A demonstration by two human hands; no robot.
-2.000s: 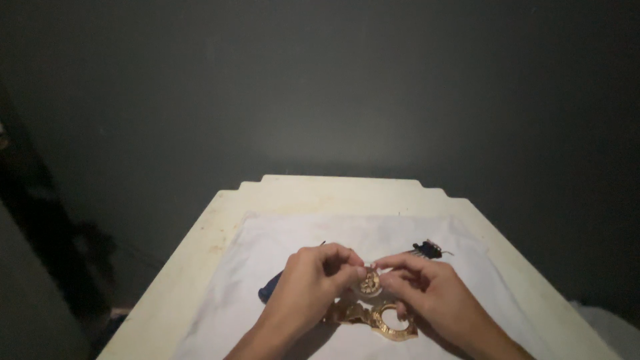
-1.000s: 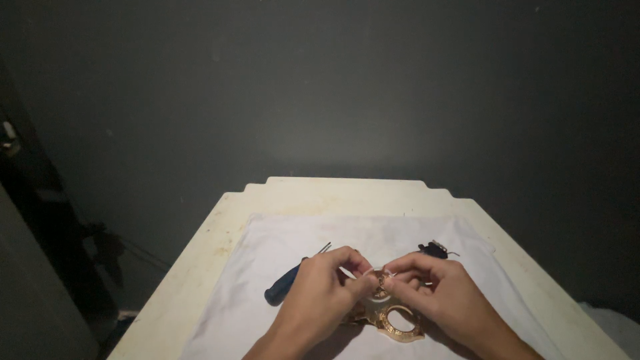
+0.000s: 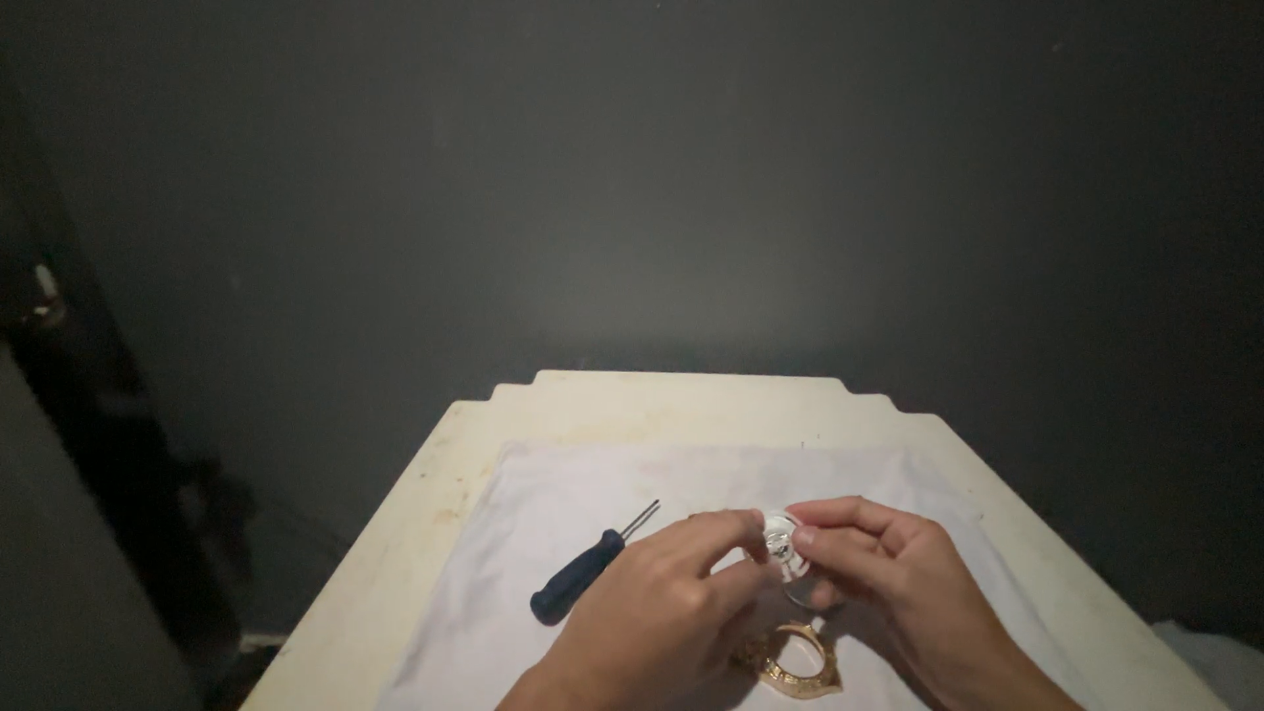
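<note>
Between my fingertips is a small round metallic piece, likely a watch movement [image 3: 780,538], with a pale ring round it. My left hand [image 3: 676,592] pinches its left side, and my right hand [image 3: 889,563] grips the right edge. Just below them a gold-coloured watch case [image 3: 798,681] with a round opening lies on the white cloth [image 3: 592,484]; its left part is partly hidden by my left hand. A screwdriver with a dark blue handle [image 3: 578,578] rests left of my left hand, its shaft pointing up and right.
The cloth covers much of a cream-coloured table [image 3: 691,400] with stepped far corners and small stains. A dark wall [image 3: 632,197] rises behind the table. Dark, blurred objects stand at the far left, and something whitish shows at the lower right, beyond the table's edge.
The round piece, gold-toned earlier, now shows a silvery side between my fingers. More of the screwdriver is visible. The small dark item beyond my right hand no longer shows.
</note>
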